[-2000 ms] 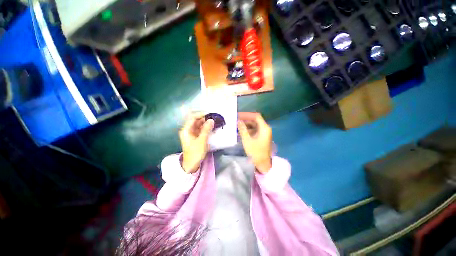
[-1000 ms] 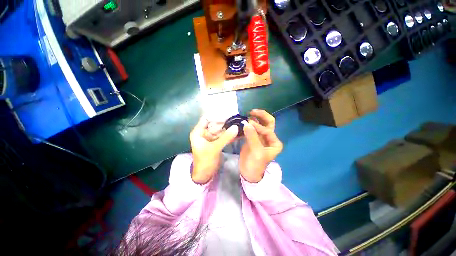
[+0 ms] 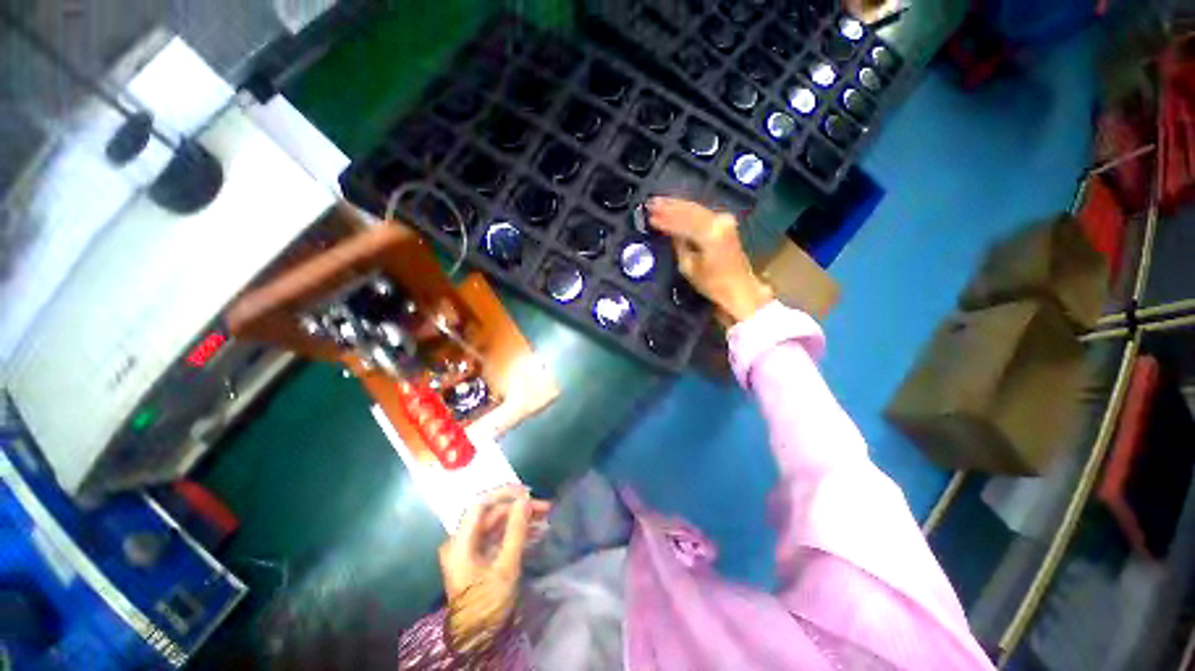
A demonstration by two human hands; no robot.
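Note:
My right hand (image 3: 712,260) is over the black parts tray (image 3: 518,279), fingertips at a pocket in its right half. A round unit's pale edge shows by the fingertips; whether they grip it is unclear. Round black units, some with shiny faces (image 3: 613,311), sit in the pockets. My left hand (image 3: 488,557) is curled at the near end of the white paper (image 3: 461,488); whether it holds anything is unclear. The orange-brown fixture (image 3: 518,354) stands beyond the paper, with a metal clamp and red ribbed grip (image 3: 436,426).
A white instrument box (image 3: 144,295) with red and green digits is at left, a blue unit (image 3: 92,577) below it. A second black tray (image 3: 734,59) lies beyond the first. Cardboard boxes (image 3: 996,380) stand right, below the bench. Part of another hand (image 3: 881,11) shows at the top.
The view has swung right, towards the tray. My hands, together on a dark round unit one second ago, are now apart; my right hand has moved out to the tray.

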